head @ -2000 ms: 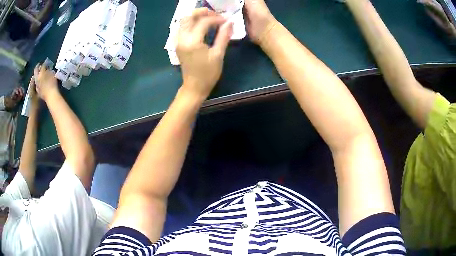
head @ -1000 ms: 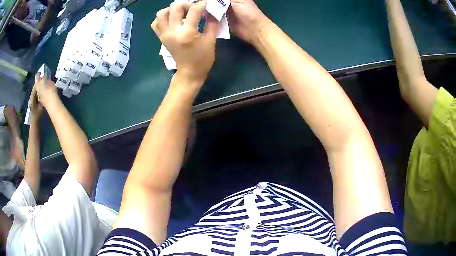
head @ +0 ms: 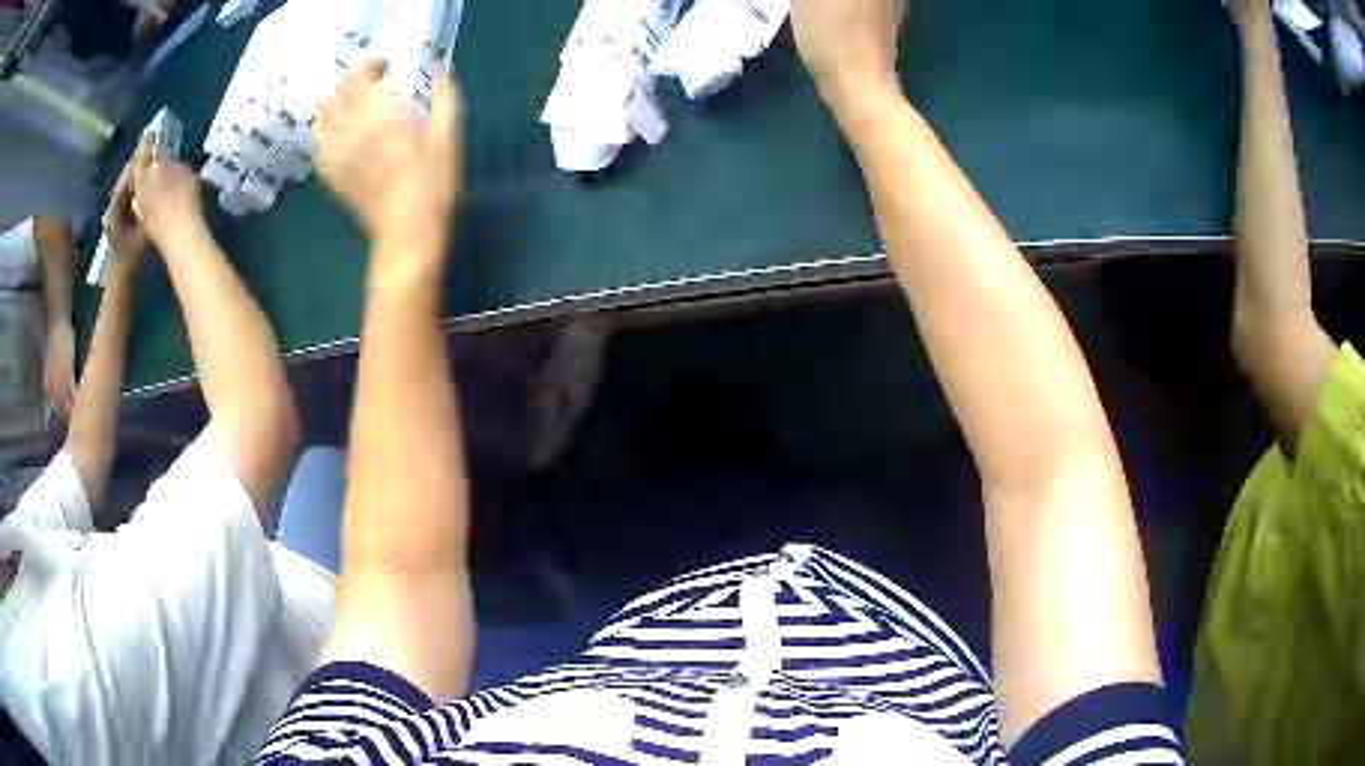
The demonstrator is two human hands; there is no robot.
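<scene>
My left hand (head: 392, 150) is blurred and lies over the right part of a stack of white printed cartons (head: 270, 108) at the upper left. I cannot tell whether it grips a carton. My right hand (head: 847, 33) is at the top edge and partly cut off; its fingers are out of the picture. Between my hands lies a group of white cartons (head: 602, 93), with more white pieces (head: 722, 42) angled beside it near the top edge.
The dark green table (head: 719, 195) has a pale edge curving across the view. At the left a person in white (head: 180, 599) holds a white carton (head: 165, 135). At the right a person in yellow-green (head: 1272, 584) reaches over the table toward white items (head: 1299, 15).
My left hand has moved left, away from the white piece, to the stack. My right hand has moved right and up. The cartons between them are now more exposed.
</scene>
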